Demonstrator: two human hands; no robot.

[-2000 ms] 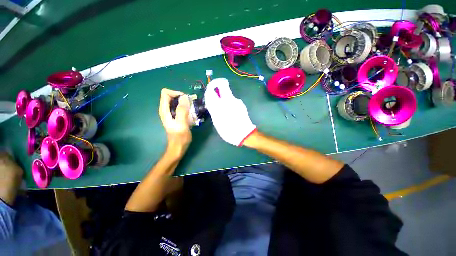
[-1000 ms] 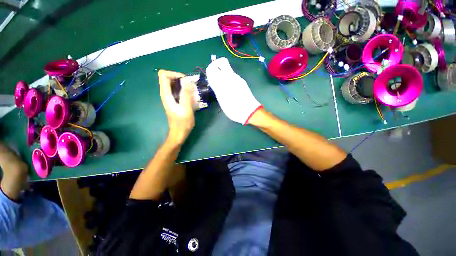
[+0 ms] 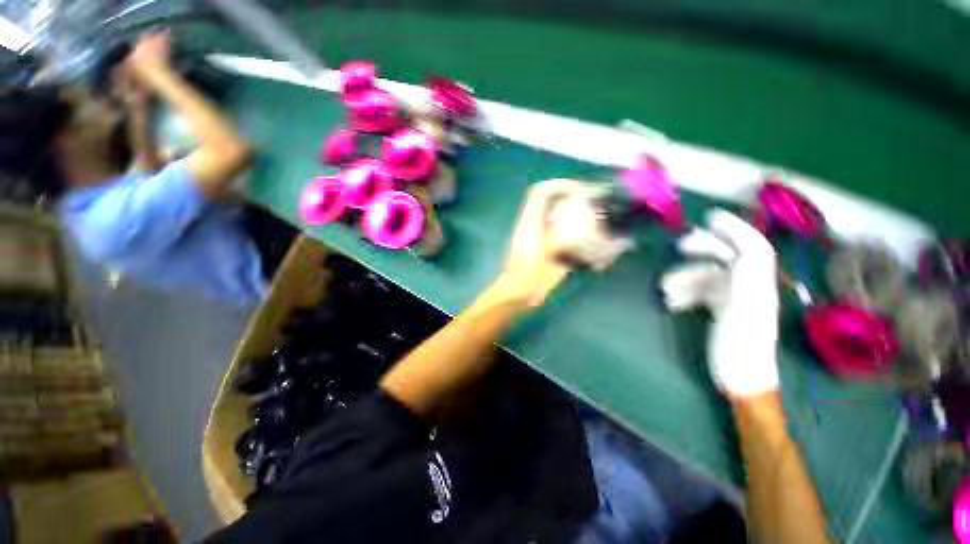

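My bare left hand (image 3: pixel 545 239) holds a unit: a pale grey ring (image 3: pixel 591 225) with a dark part and a magenta flared cup (image 3: pixel 652 191) at its right end. The frame is blurred, so how these parts join is unclear. My gloved right hand (image 3: pixel 734 298) is apart from the unit, to its right, fingers spread, with nothing seen in it. Its wrist is at the lower right.
Several magenta-cupped units (image 3: pixel 394 219) stand grouped at the left on the green bench (image 3: pixel 596 351). Magenta cups (image 3: pixel 851 340) and grey rings lie at the right. An open carton (image 3: pixel 229 425) of black parts stands below the bench edge. A coworker in light blue (image 3: pixel 160 228) sits left.
The view has swung left, showing more of the coworker and carton. My right hand has come off the unit and opened. A magenta cup now shows at the unit's right end.
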